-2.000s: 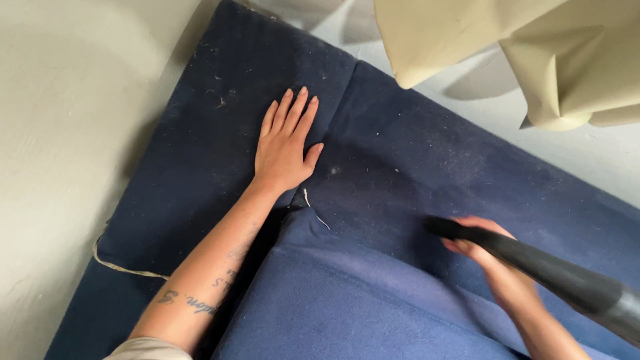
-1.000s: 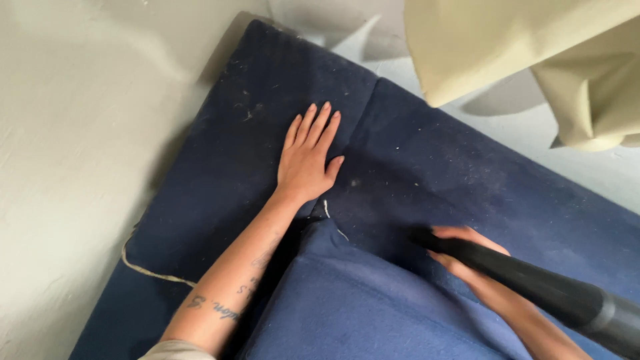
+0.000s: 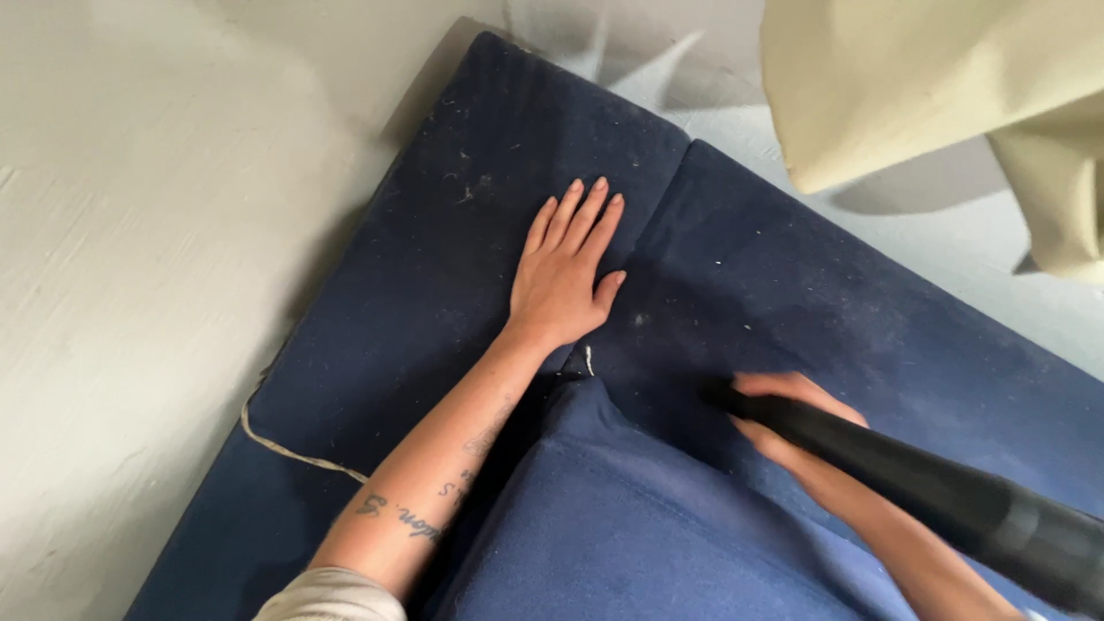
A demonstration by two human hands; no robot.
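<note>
My left hand (image 3: 565,267) lies flat on a dark blue fabric cushion (image 3: 414,285), fingers apart, just left of the seam. My right hand (image 3: 793,414) is closed around the front end of a black vacuum cleaner tube (image 3: 897,474), which runs off to the lower right. The tube's tip is blurred and sits low over the blue upholstery (image 3: 802,285) right of the seam; whether it touches the fabric I cannot tell. Light lint and hairs lie on both parts. Nearer me rises a lighter blue cushion (image 3: 595,535), with a short white thread (image 3: 589,360) by its corner.
A pale wall (image 3: 155,259) borders the cushions on the left and continues behind them. Beige curtain fabric (image 3: 897,86) hangs at the upper right. A thin cord (image 3: 293,453) lies across the left cushion's lower edge and passes under my left forearm.
The view has shifted a little, so the cushions sit lower and further right. My left hand stays flat by the seam. My right hand still grips the tube, its tip near the lighter cushion.
</note>
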